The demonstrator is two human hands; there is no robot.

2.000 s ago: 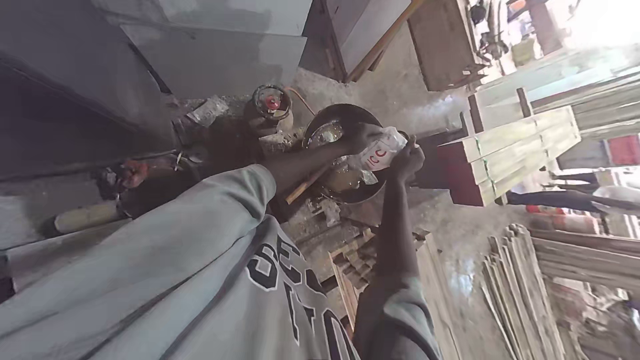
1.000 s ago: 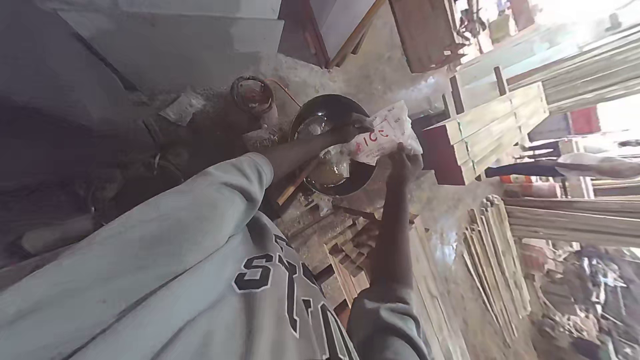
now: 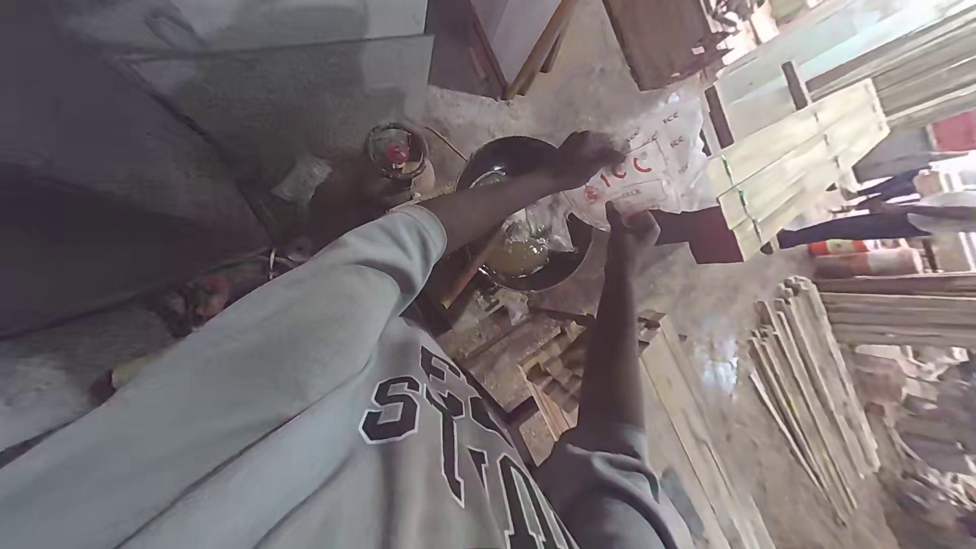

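Note:
A translucent plastic bag [image 3: 656,168] with red printing slants over a black round basin [image 3: 568,271]. My left hand [image 3: 591,158] is closed on the bag's upper side, above the basin. Lower down and to the right, my right hand [image 3: 633,229] grips the bag's near edge. The bag's lower left end hangs within the basin, close to a glossy yellowish mass [image 3: 518,255]; where the bag stops and the contents start is hard to tell. A wooden stick [image 3: 467,278] leans at the basin's near left rim.
Left of the basin stands an open round can [image 3: 396,152] with something red in it. A crumpled plastic piece [image 3: 303,179] lies farther left. Stacked boards [image 3: 801,156] are at the right, long wooden strips [image 3: 816,396] at lower right. A person [image 3: 877,221] is at the far right.
The bag, bunched up between my hands two seconds ago, is now spread out and reaches farther to the upper right. Both hands still hold it over or beside the basin.

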